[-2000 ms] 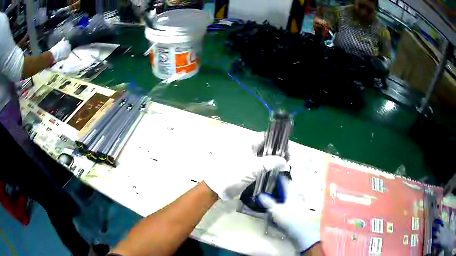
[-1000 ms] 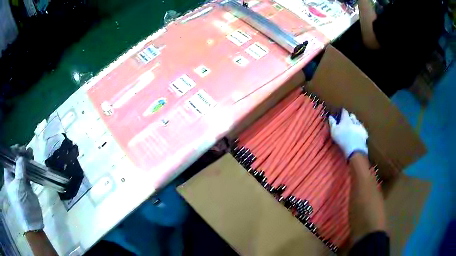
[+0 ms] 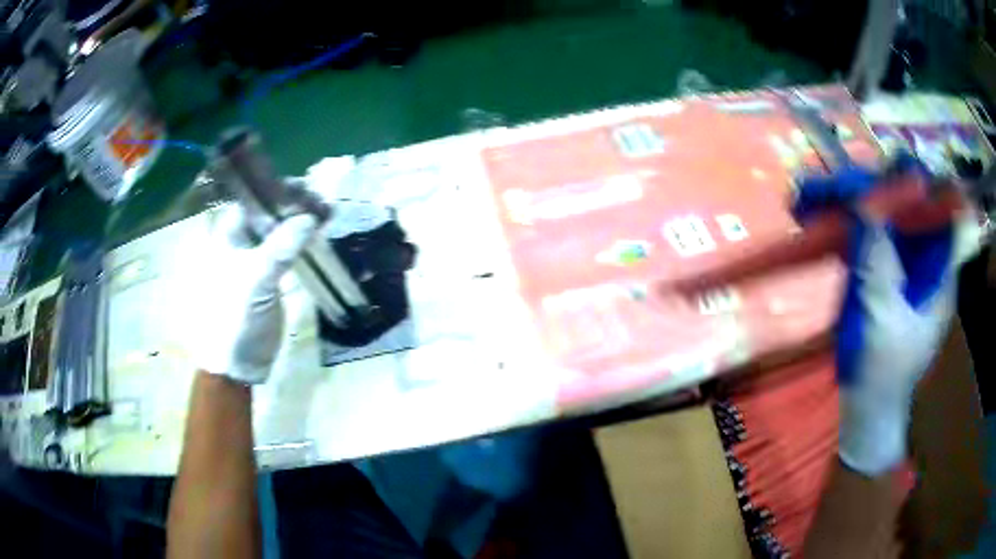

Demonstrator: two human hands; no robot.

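Observation:
My left hand (image 3: 262,289), in a white glove, is closed around a bundle of silver metal tubes (image 3: 328,275). The bundle leans over a black cloth (image 3: 382,286) on a flat grey-white plate, its lower end at the cloth. My right hand (image 3: 887,317), in a white glove with blue palm, holds several red rods (image 3: 792,246) above the pink-red sheet; the rods are blurred by motion. The open carton (image 3: 668,480) with more red rods lies below my right hand, partly hidden by the arm.
More metal tubes (image 3: 82,339) lie on the bench at the left. A white bucket (image 3: 101,131) with an orange label stands at the far left. A blue cord (image 3: 300,74) lies on the green surface. Another tube (image 3: 817,129) lies on the pink-red sheet (image 3: 590,262).
My right hand has come up out of the carton with red rods in it. My left hand still holds the tubes, now over the black cloth. The view has turned back left.

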